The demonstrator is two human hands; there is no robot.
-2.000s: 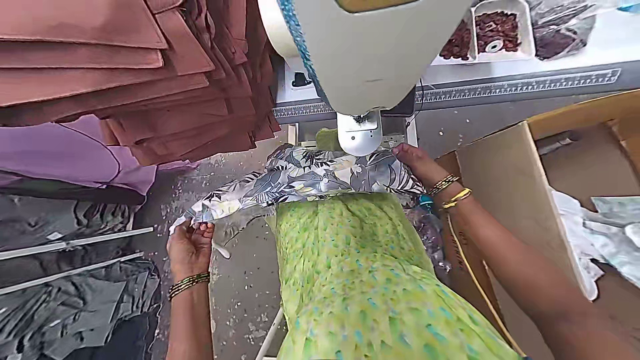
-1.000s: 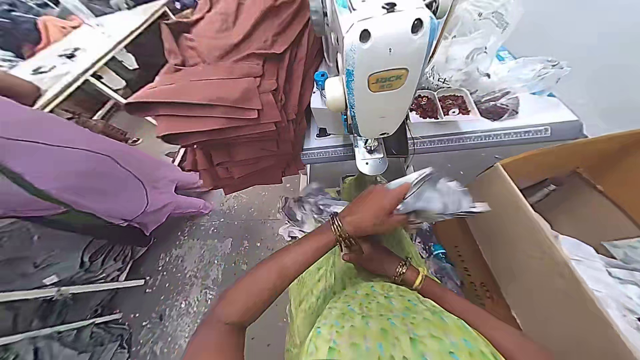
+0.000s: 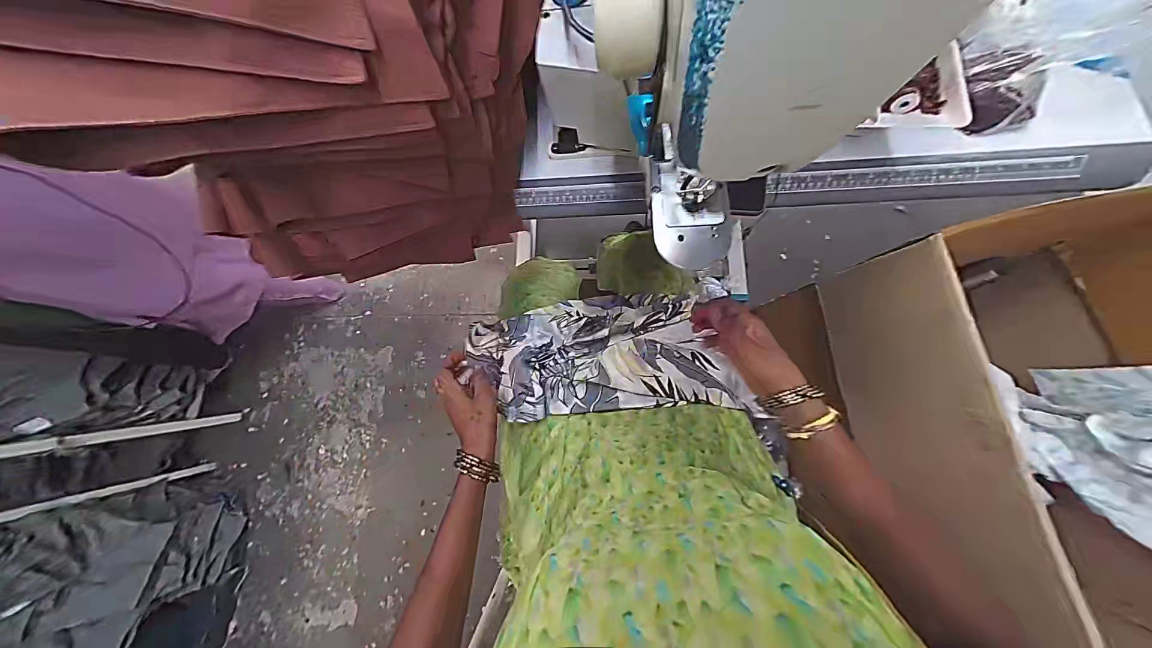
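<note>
A leaf-printed fabric piece (image 3: 621,360) in white, grey and black lies spread across my lap, over green patterned clothing (image 3: 648,504). My left hand (image 3: 469,400) pinches its left end between thumb and fingers. At its upper right edge, my right hand (image 3: 747,346) grips the cloth, with the fingertips slightly blurred. Both wrists wear bangles. Just beyond the cloth is the sewing machine's needle and presser area (image 3: 693,211), under the white machine head (image 3: 810,81). No fabric is seen under it.
A tall stack of reddish-brown cut fabric (image 3: 342,153) stands at upper left, with lilac cloth (image 3: 99,238) below it. Dark garments (image 3: 108,558) lie over white rods at lower left. An open cardboard box (image 3: 927,432) stands close by my right arm. A ruler strip (image 3: 927,175) runs along the machine table's edge.
My hands, crossed close together over the bunched cloth a second ago, are now apart, with the leaf-printed piece spread between them. The view has moved closer to the machine.
</note>
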